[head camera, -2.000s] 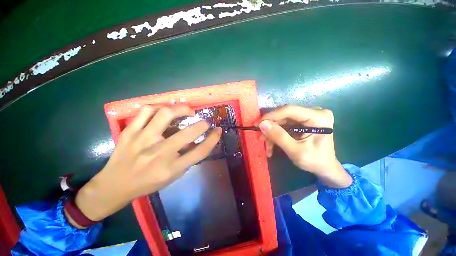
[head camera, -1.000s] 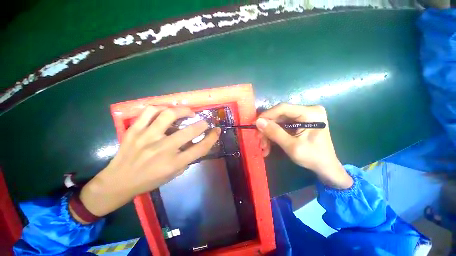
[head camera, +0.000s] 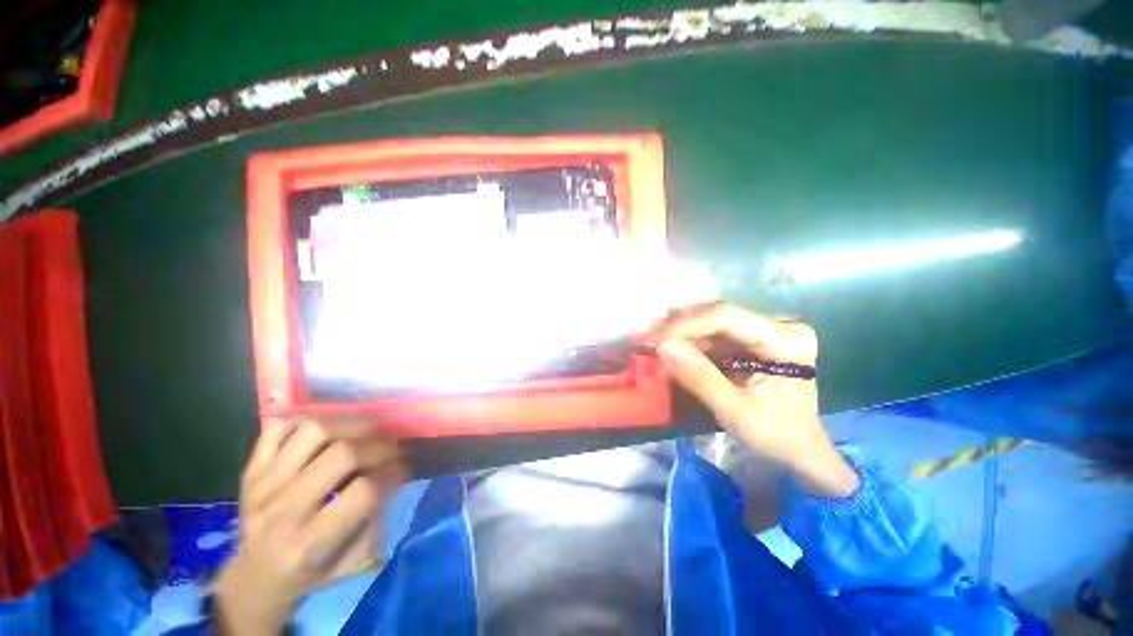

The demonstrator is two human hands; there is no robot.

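Note:
A red foam tray lies lengthwise across the green bench in front of me. The open tablet lies inside it, mostly washed out by bright white glare. My right hand holds black tweezers at the tray's lower right corner; the tip is lost in blur and glare. My left hand is at the tray's lower left edge, its fingers curled and blurred; whether they touch the tray is unclear.
Red foam trays stand at the left edge. Another red tray with dark contents is at the upper left, beyond the rail with chipped white paint. Blue clothing shows at the right edge.
The tray and tablet have turned from upright to lengthwise. My left hand has left the tablet's top and moved down to the tray's near edge. My right hand is slightly lower, still with the tweezers.

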